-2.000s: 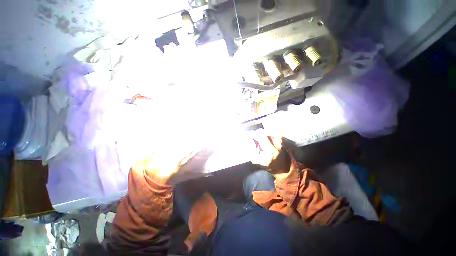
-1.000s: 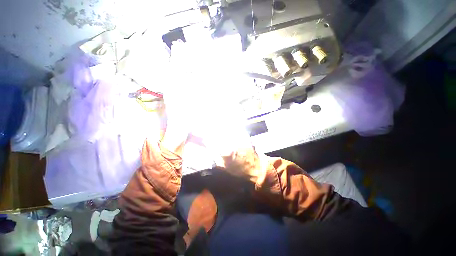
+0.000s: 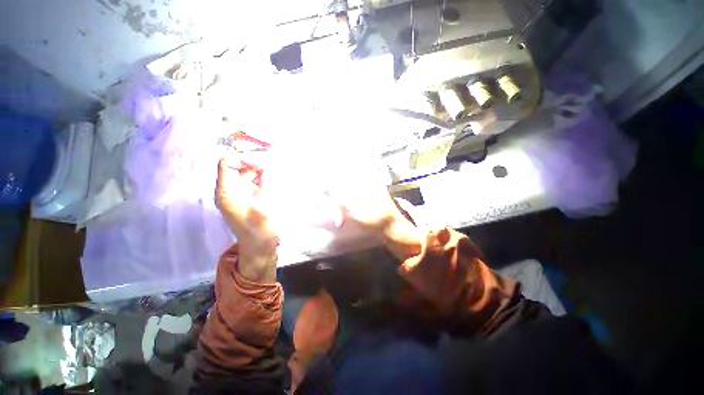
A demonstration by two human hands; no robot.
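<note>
My left hand [image 3: 245,202] is over the left side of the table, fingers bent, beside the lilac fabric pile [image 3: 158,170] and just below the red-handled snips [image 3: 251,140]. Glare hides whether it holds anything. My right hand [image 3: 374,214] is at the table's front edge, below the overlock machine [image 3: 471,58]. Its fingers are washed out, and any fabric in them cannot be made out. The needle area is lost in the glare. The ribbed tension knobs [image 3: 480,93] show on the machine front.
A puffy lilac bundle [image 3: 579,158] lies at the table's right end. A blue container [image 3: 23,162], white trays [image 3: 69,170] and a cardboard box [image 3: 58,262] stand at the left. White scraps [image 3: 166,332] show low at left. A stained wall is behind.
My left hand has moved up and left from the table's front edge towards the snips, and its bare wrist now shows. My right hand stays near the front edge. The view has shifted slightly.
</note>
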